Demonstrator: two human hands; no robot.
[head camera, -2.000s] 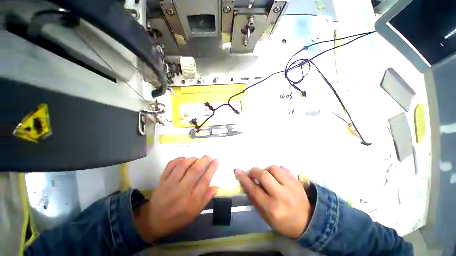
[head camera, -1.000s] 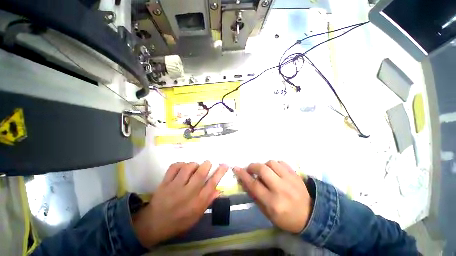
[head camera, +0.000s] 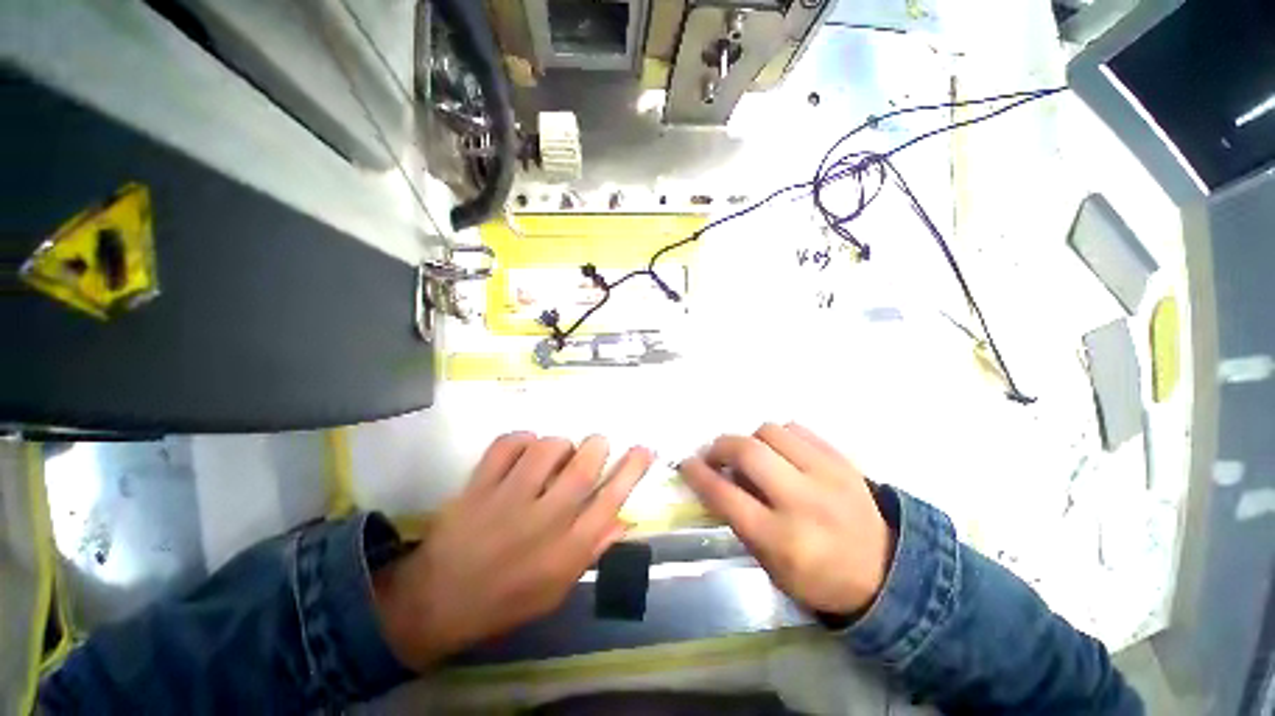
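Observation:
The white template plate (head camera: 524, 407) lies in front of me, overexposed. My left hand (head camera: 524, 525) rests palm down at its near edge, fingers a little apart, with nothing visible in it. My right hand (head camera: 797, 511) is beside it with curled fingers, its index fingertip close to my left one. A tiny dark speck shows at the right fingertips; whether it is held or lies on the plate is unclear. A black cable with small clips (head camera: 606, 288) crosses the yellow-edged window (head camera: 664, 235) and a grey slotted strip (head camera: 615, 348).
The dark sewing head (head camera: 224, 308) fills the left. Metal clamp blocks (head camera: 587, 84) stand behind. A cable coil (head camera: 850, 189) lies right of centre. Grey patches (head camera: 1114, 382) and a yellow piece (head camera: 1165, 350) lie at right, below the touchscreen (head camera: 1203, 84). A black rectangle (head camera: 622, 581) sits at the near edge.
The view has shifted, so the sewing head looks larger and closer. Both hands stay at the plate's near edge, with only small finger movements. The cable lies as before.

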